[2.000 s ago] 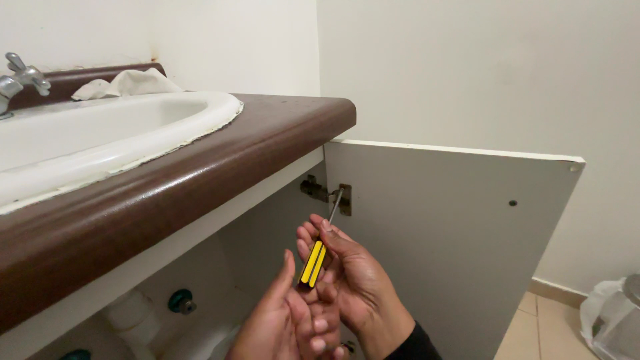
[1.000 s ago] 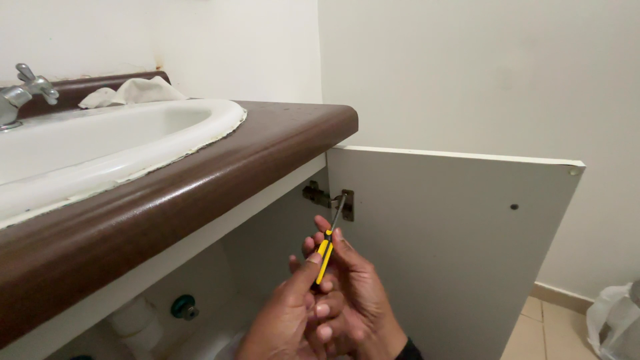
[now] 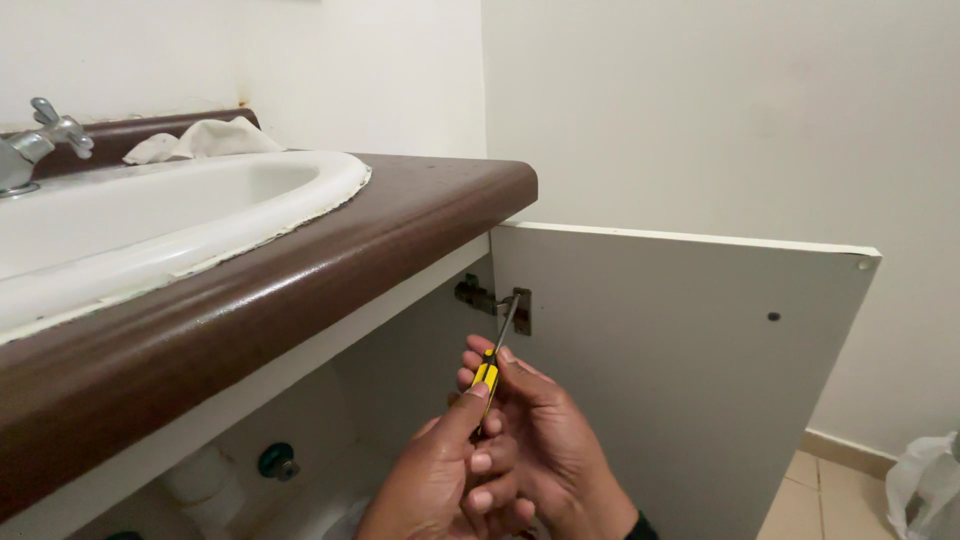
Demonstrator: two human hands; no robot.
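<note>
My left hand [image 3: 450, 472] grips the yellow and black handle of a screwdriver [image 3: 486, 375] between thumb and fingers. My right hand [image 3: 555, 442] is closed around the top of the handle and the base of the shaft, its fingertips beside the metal. The shaft slants up to a metal cabinet hinge [image 3: 523, 311], its tip at the upper part of the hinge plate on the inner face of the open cabinet door [image 3: 675, 360]. The hinge arm [image 3: 476, 297] reaches to the cabinet's inner side wall. The exact contact of the tip is too small to tell.
Above left is a brown countertop [image 3: 300, 285] with a white sink [image 3: 187, 202], a chrome faucet [image 3: 45, 142] and a white cloth [image 3: 217, 139]. Inside the cabinet are a white drain pipe [image 3: 202, 480] and a green-rimmed valve [image 3: 277, 460]. A plastic bag [image 3: 919, 480] lies on the floor at right.
My left hand has shifted its grip on the screwdriver handle, and the handle has turned between my fingers. The shaft's tip stays at the hinge.
</note>
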